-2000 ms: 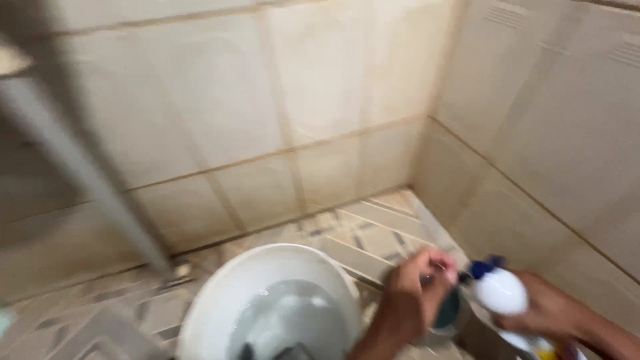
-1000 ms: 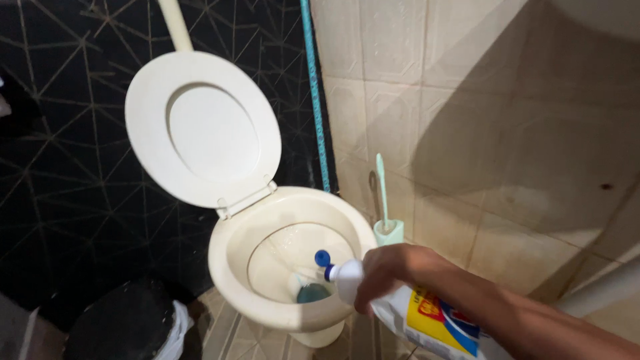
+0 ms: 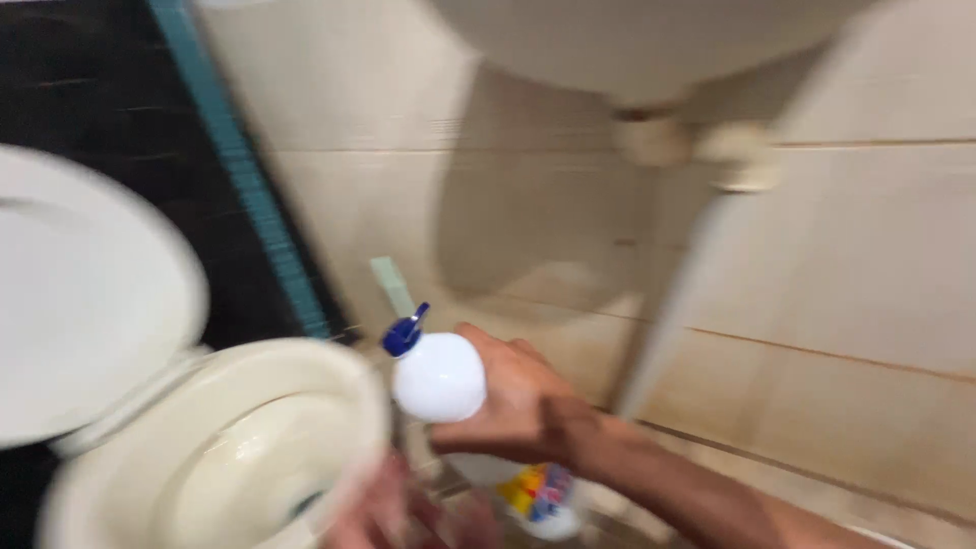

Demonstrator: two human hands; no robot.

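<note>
My right hand is closed around a white plastic bottle with a blue flip-top cap; the cap's lid stands up. A yellow and blue label shows on the bottle below the hand. My left hand is a blur at the bottom edge, just right of the toilet bowl's rim; whether it holds anything is unclear. The toilet's white lid and seat are raised at the left. Inside the bowl, a small dark patch shows low down.
A light green toilet brush handle stands behind the bottle. Overhead is a pale basin with a drain fitting and a white pipe slanting down. Beige tiled wall lies right, black tiled wall left.
The bottle was tilted over the toilet bowl a second ago; now it is right of the bowl with its cap end up. My left hand has come into view. The view has shifted right.
</note>
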